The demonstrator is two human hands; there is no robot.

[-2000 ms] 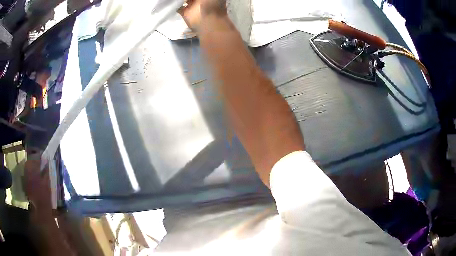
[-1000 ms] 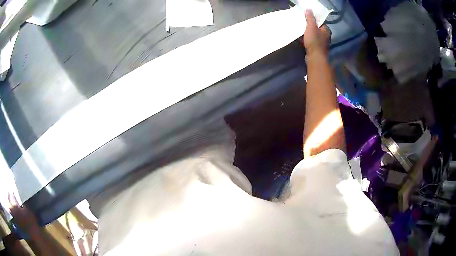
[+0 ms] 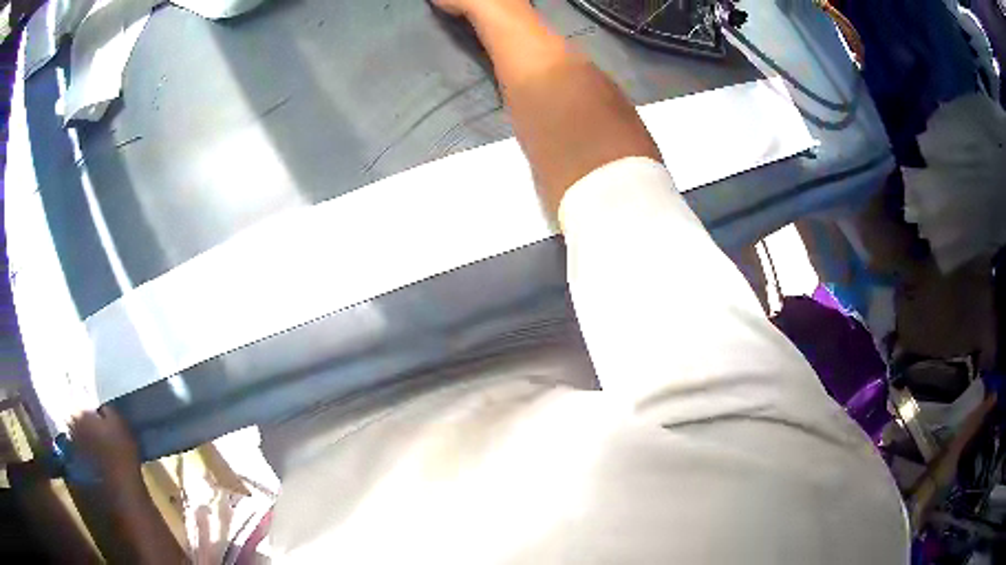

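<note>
A long white fabric strip (image 3: 331, 259) lies flat along the near edge of the ironing table. My right forearm crosses over it. My right hand (image 3: 455, 7) is at the top edge of the picture, mostly cut off, so its fingers and anything in them are hidden. My left hand (image 3: 105, 439) is at the table's near left corner, at the left end of the strip; it is dim and blurred, and its grip cannot be made out. The steam iron (image 3: 662, 20) rests beyond the strip's right part, its upper part cut off.
The blue-grey table cover (image 3: 430, 315) has a padded front edge. Hoses (image 3: 789, 88) loop at the right behind the strip's end. White pieces (image 3: 102, 66) lie at the far left. A purple bag (image 3: 838, 353) and a pale crumpled item (image 3: 958, 182) are beyond the table at right.
The strip has come down flat onto the table. My right hand has let go of its right end and moved up and left to the far side. My left hand stays near the left end.
</note>
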